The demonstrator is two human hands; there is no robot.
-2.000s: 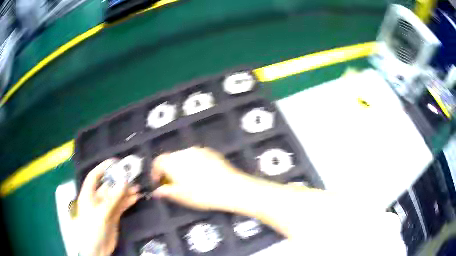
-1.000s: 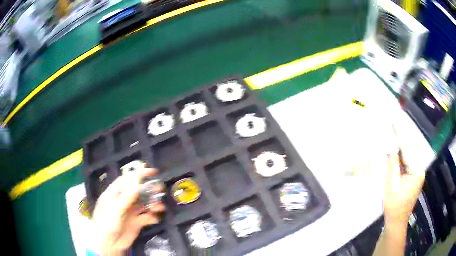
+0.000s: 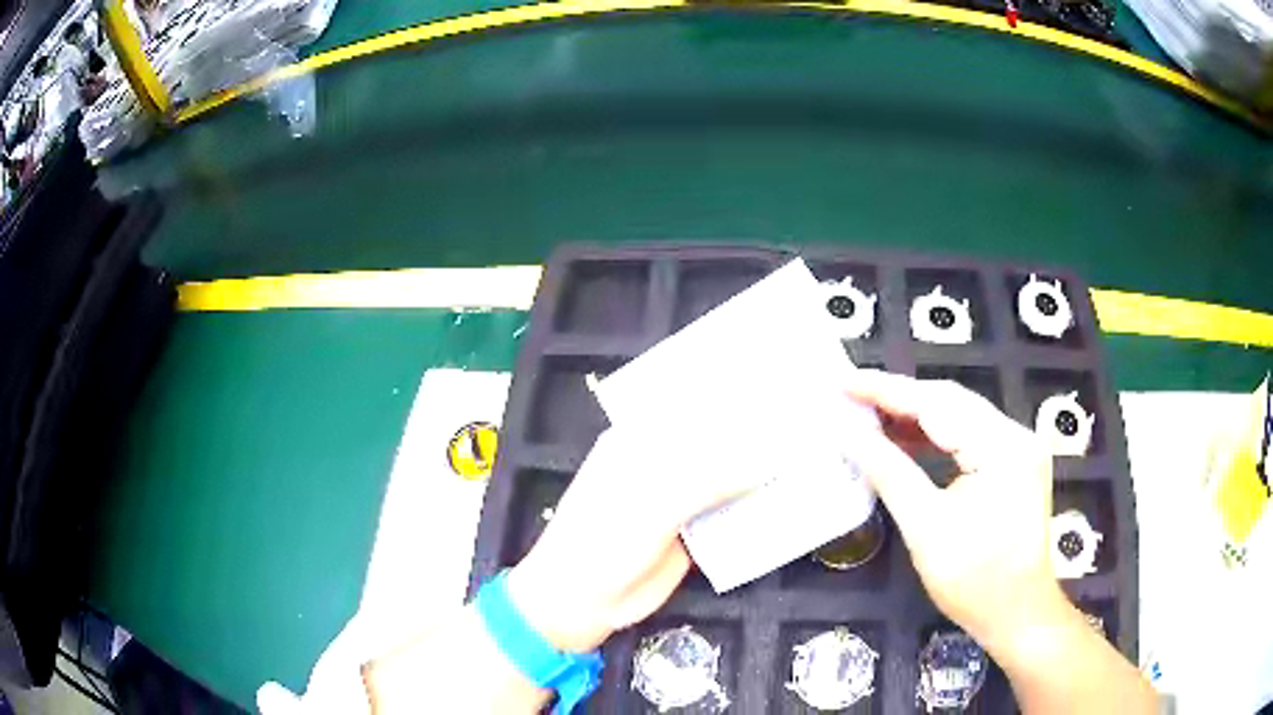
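A flat white card [image 3: 726, 349] lies tilted over the middle of the black foam tray [image 3: 519, 482], its lower part overexposed. My left hand [image 3: 628, 510], with a blue wrist strap [image 3: 531, 640], holds the card from below left. My right hand [image 3: 970, 510] has its fingertips at the card's right edge; what they pinch is washed out. An amber round part [image 3: 852, 545] shows in a pocket below the card. White-side modules [image 3: 1044, 305] sit in pockets at the back and right, silvery circuit-side modules [image 3: 834, 668] in the front row.
A yellow-and-black round piece [image 3: 473, 450] lies on a white sheet [image 3: 419, 517] left of the tray. A yellow-ended item [image 3: 1240, 475] is at the right. Yellow tape [image 3: 349, 291] crosses the green bench behind. Dark stacked material [image 3: 70, 363] stands far left, bagged parts [image 3: 210, 56] back left.
The view has swung, so the tray sits further right. My right hand has come back from the right sheet to my left hand. The white card now shows in my left hand; the silvery module there is no longer visible.
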